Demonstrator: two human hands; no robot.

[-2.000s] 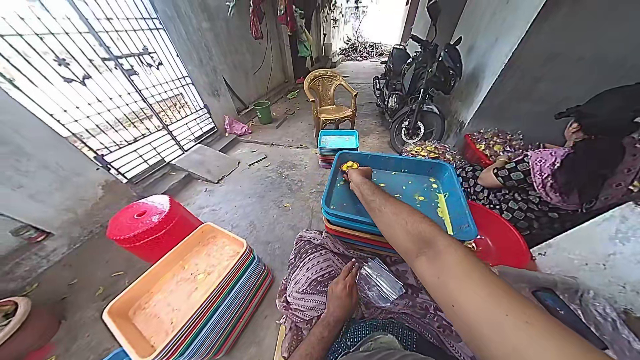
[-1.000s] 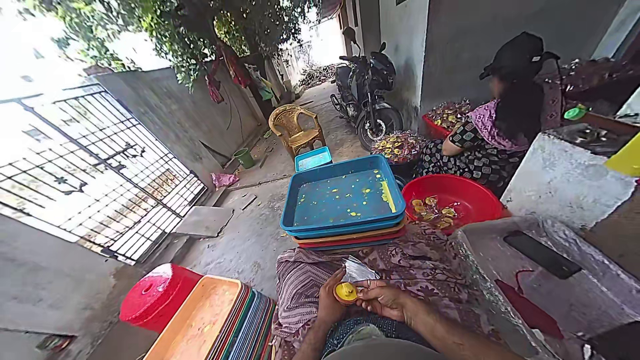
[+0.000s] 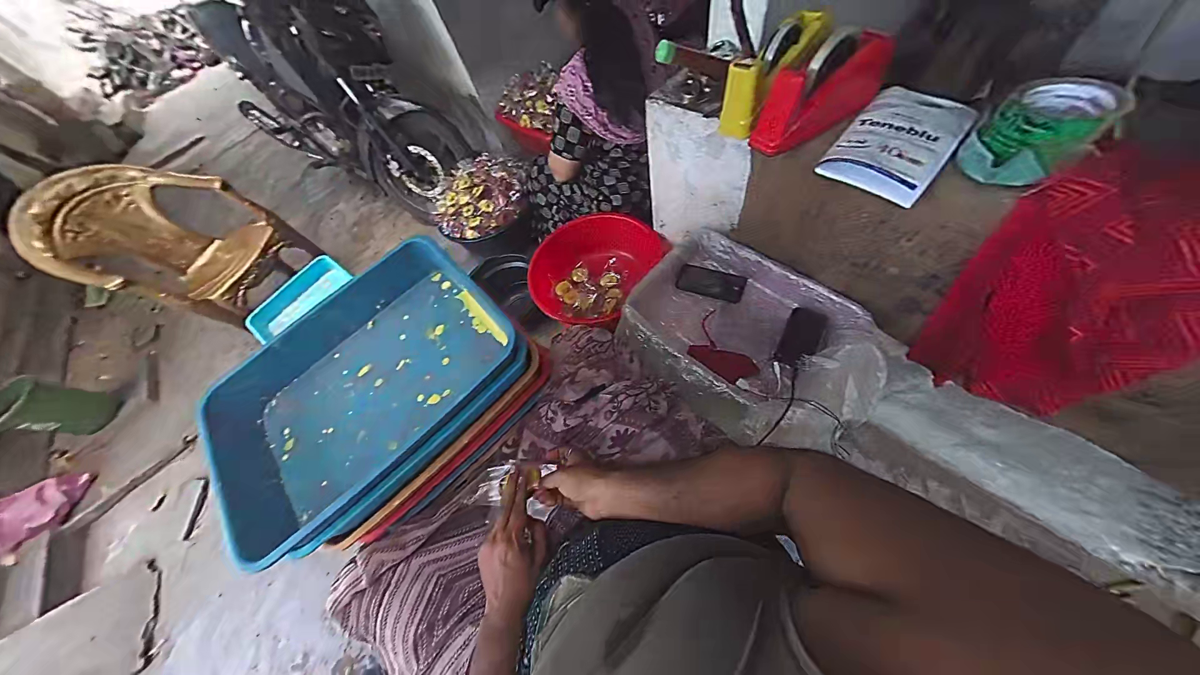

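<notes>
My left hand [image 3: 511, 553] and my right hand [image 3: 577, 486] meet above my lap, both on a clear plastic packet [image 3: 497, 480] with a small yellow item [image 3: 532, 476] at it. Fingers cover much of the item, so whether it lies inside the plastic is unclear. Just beyond my hands, a blue plastic tray [image 3: 375, 384] with yellow bits stuck to its floor tops a stack of coloured trays. Right of the stack, a red plastic basin [image 3: 600, 230] holds several wrapped yellow pieces [image 3: 591, 289].
A plastic-lined tub [image 3: 750, 258] with two dark phones [image 3: 711, 283] stands at the right beside a low ledge [image 3: 1031, 487]. Tape dispensers [image 3: 806, 84] rest on the ledge's far part. A person [image 3: 586, 141] sits near a tub of wrapped pieces [image 3: 480, 197]. A golden chair [image 3: 141, 225] and motorcycle [image 3: 347, 103] stand beyond.
My right hand has come back from the blue tray to my left hand. The yellow piece, bare in my fingers one second ago, is now at the clear packet. The view has swung right.
</notes>
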